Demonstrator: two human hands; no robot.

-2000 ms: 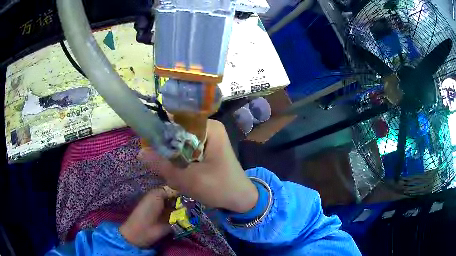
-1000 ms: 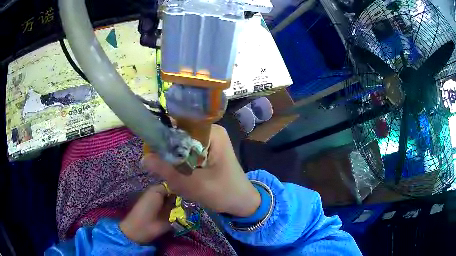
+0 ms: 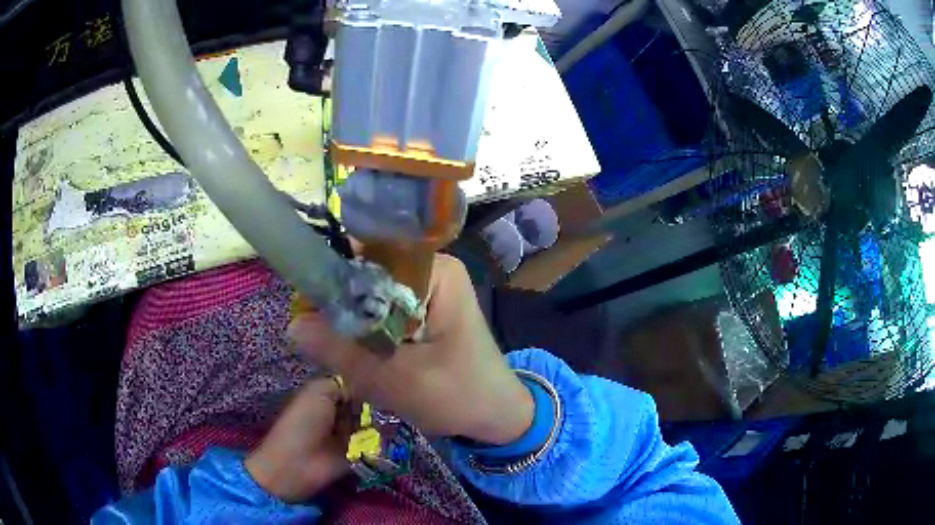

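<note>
My right hand (image 3: pixel 451 359) grips the orange-brown handle of a glue gun (image 3: pixel 410 92). The gun's large silver finned block points up the picture, and a thick pale grey supply hose (image 3: pixel 220 159) joins it at a whitish, crusted fitting (image 3: pixel 377 308) beside the hand. My left hand (image 3: pixel 302 441) is below, over the lap, and holds a small green power supply board (image 3: pixel 381 470) with yellow blocks and a blue part. My right hand and the gun hide part of the left fingers and the board. The gun's nozzle is not visible.
A worktop covered with stained yellowish printed cardboard (image 3: pixel 113 236) lies ahead. An open cardboard box (image 3: pixel 559 261) with round pale rolls stands right of the gun. A large black fan (image 3: pixel 830 185) is at the right. A black bin (image 3: pixel 77 41) with yellow characters is at top left.
The gun and right hand have shifted slightly right since the first frame. The board in my left hand has turned a little, and less of its yellow shows. Both hands keep their hold.
</note>
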